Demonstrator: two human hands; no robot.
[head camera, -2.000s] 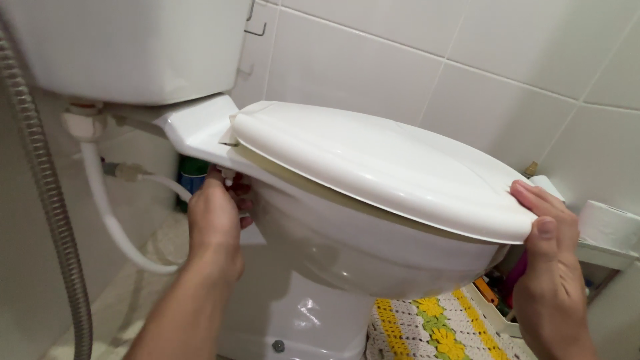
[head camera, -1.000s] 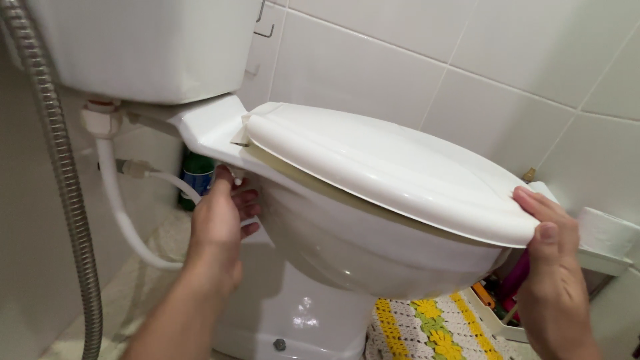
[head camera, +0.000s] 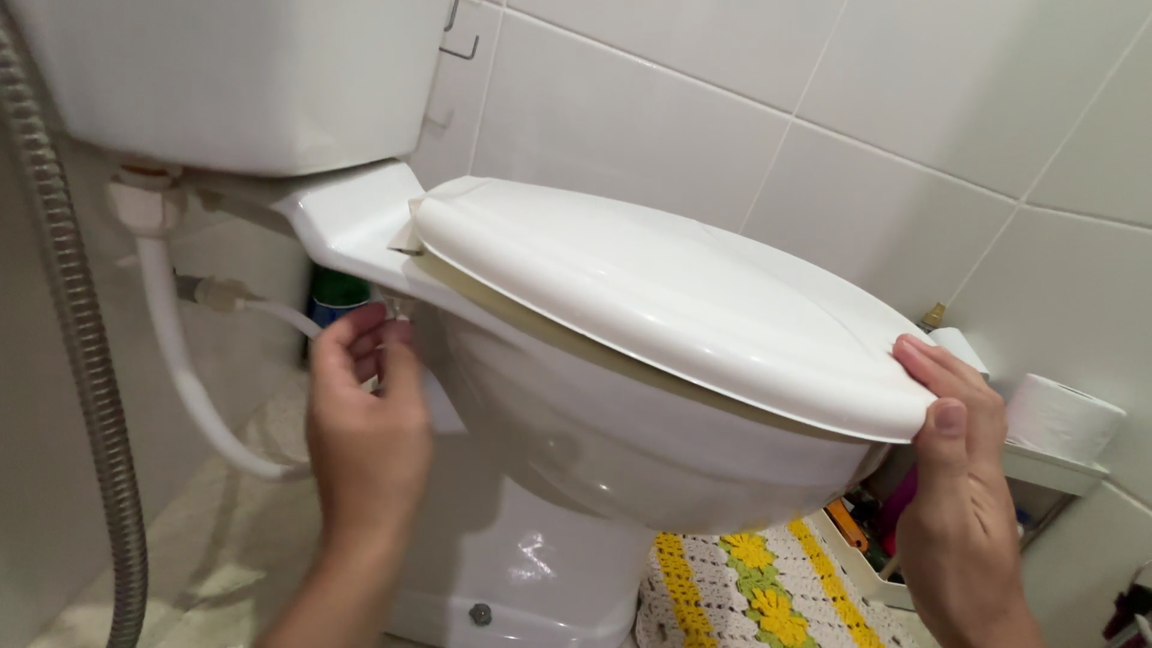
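A white toilet lid (head camera: 666, 288) lies lowered over the seat on the toilet bowl (head camera: 612, 441). My right hand (head camera: 963, 477) grips the front end of the lid, its fingers on top and thumb at the edge. Under the rear rim of the bowl, below the hinge, my left hand (head camera: 369, 405) pinches a small pale fitting (head camera: 397, 309) between thumb and fingers; the fitting is partly hidden. The white cistern (head camera: 243, 81) stands above and behind the bowl. Beneath it a white water hose (head camera: 171, 351) curves down from a plastic nut (head camera: 147, 205).
A ribbed metal hose (head camera: 81, 333) hangs at the left. Behind my left hand stands a green and blue container (head camera: 337, 290). A crocheted mat (head camera: 756, 585) lies below the bowl. At the right are a toilet paper roll (head camera: 1062, 418) on a shelf (head camera: 1053, 468) and a bin of items (head camera: 864, 567).
The fingers of my left hand have shifted and now close together around the small fitting under the rim. My right hand keeps its place on the front of the lid.
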